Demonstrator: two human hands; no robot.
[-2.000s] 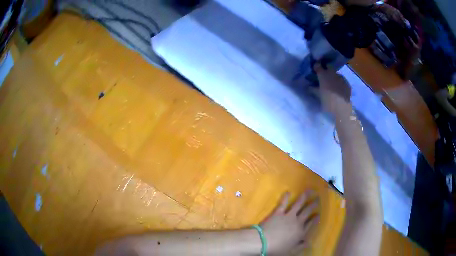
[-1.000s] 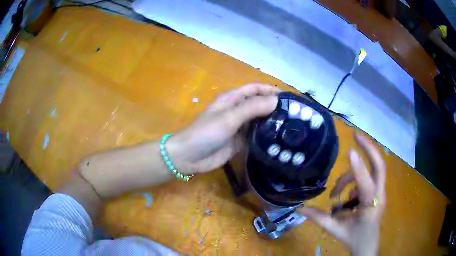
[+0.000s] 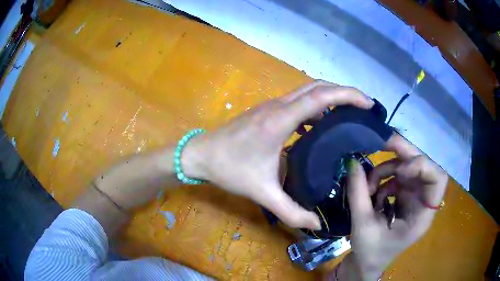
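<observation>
A black dome camera (image 3: 334, 148) stands on the table right of centre, its head shell tilted so that the opening faces right. Thin yellow wires and a bit of green circuit board show inside. My left hand (image 3: 257, 148) grips the shell from the left, fingers over the top and thumb at the lower edge. My right hand (image 3: 392, 203) is at the opening, index finger near the shell's right edge and thumb over the inside; what its fingertips touch is partly hidden. A silver mounting bracket (image 3: 318, 251) shows below the housing. A black cable with a yellow-taped end (image 3: 420, 77) extends behind.
The scratched orange-yellow tabletop (image 3: 137, 82) spreads to the left. A long white sheet (image 3: 351, 44) with a grey shadow band lies beyond the camera. Dark cables (image 3: 159, 5) lie at the far left edge. Dark objects line the right rim.
The camera came into view in front of me; its lens face then pointed up at me. Now the head shell is turned and open, and my right hand has moved in to the opening.
</observation>
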